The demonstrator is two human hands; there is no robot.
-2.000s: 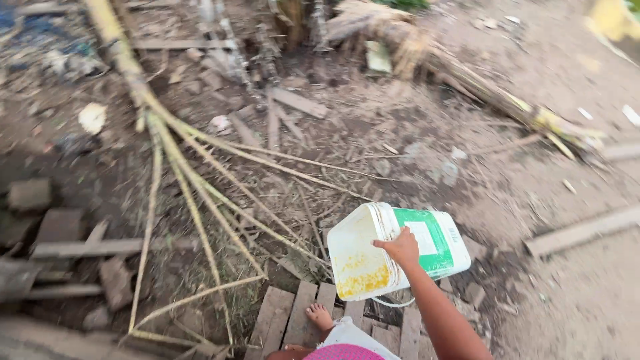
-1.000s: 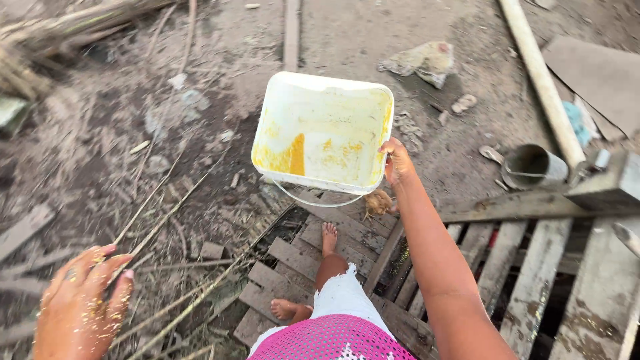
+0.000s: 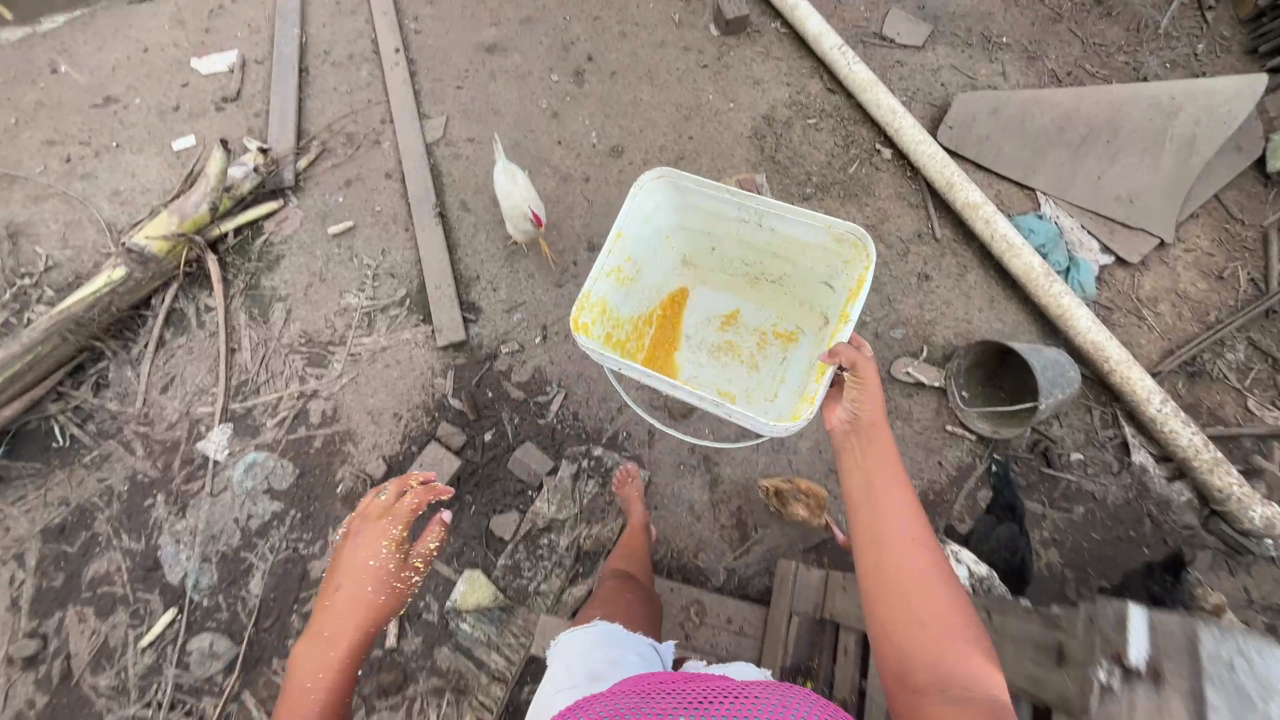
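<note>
My right hand [image 3: 850, 385] grips the right rim of a white rectangular plastic bucket [image 3: 770, 255], tilted so that its inside faces me. Yellow grain [image 3: 665, 335] lies in a small wedge at the bottom, and more bits cling to the walls. The wire handle [image 3: 685, 432] hangs down at the near side. To the left of the bucket and lower, my left hand [image 3: 385, 545] is held over the ground with fingers apart, holding nothing, with grain crumbs stuck to its skin. A white chicken [image 3: 518, 195] stands on the dirt beyond, left of the bucket.
A brown chicken [image 3: 795, 498] and a black one [image 3: 1003, 530] are near my right arm. Wooden slats [image 3: 710, 620] lie beneath me. A long pole [image 3: 960, 190], an old bucket [image 3: 1010, 388] and sheet pieces [image 3: 1110, 150] lie right. Planks [image 3: 418, 170] and a plant stem [image 3: 110, 285] lie left.
The view has swung toward the right. One foot has gone from the wooden slats onto the ground. My right hand has kept hold of the bucket. The white chicken is now in view.
</note>
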